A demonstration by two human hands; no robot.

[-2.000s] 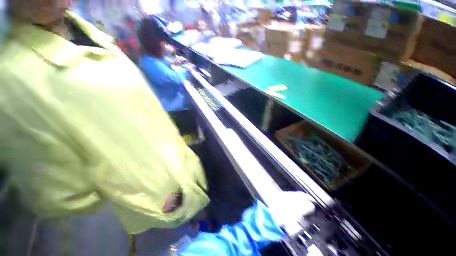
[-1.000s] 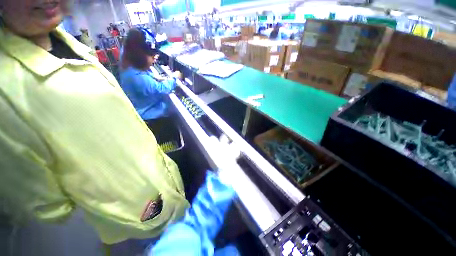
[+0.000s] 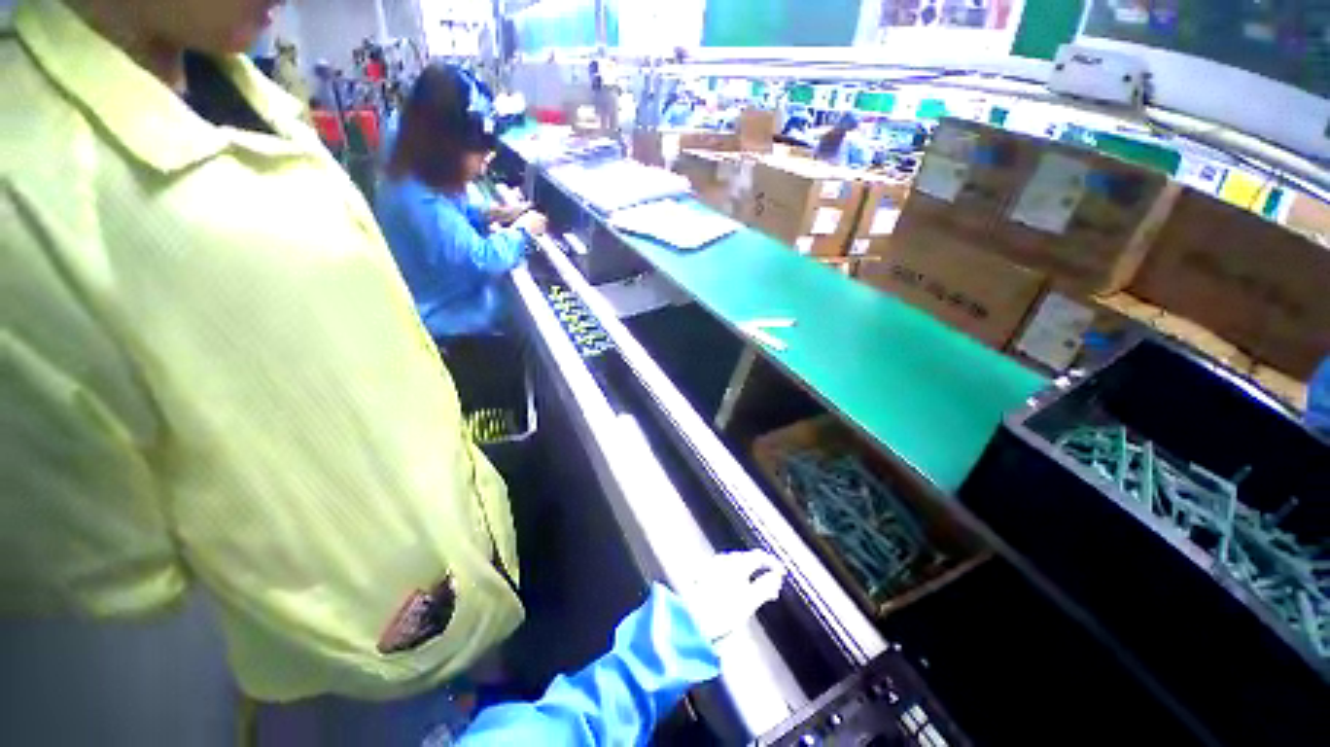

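My left hand (image 3: 737,587), in a white glove and blue sleeve, is over the near rail of the conveyor (image 3: 664,504). No held thing shows, but the fingers blend with the pale rail. A black solder pallet (image 3: 875,711) lies on the rails in front of the hand, cut off by the bottom edge. The hand and pallet are apart. Farther up the line, a green and yellow PCB panel (image 3: 578,321) sits between the rails. My right hand is not in view.
A person in yellow (image 3: 277,380) stands close at left. A person in blue (image 3: 445,263) is farther up the line. Right of the rails are a green bench (image 3: 875,380), a carton of green strips (image 3: 853,518), a black tote (image 3: 1167,489) with strips, and stacked cartons (image 3: 955,277).
My left hand went from the pallet up along the rail, and now shows lower and further right than one second ago. The pallet shows less at the bottom edge. The camera view has shifted.
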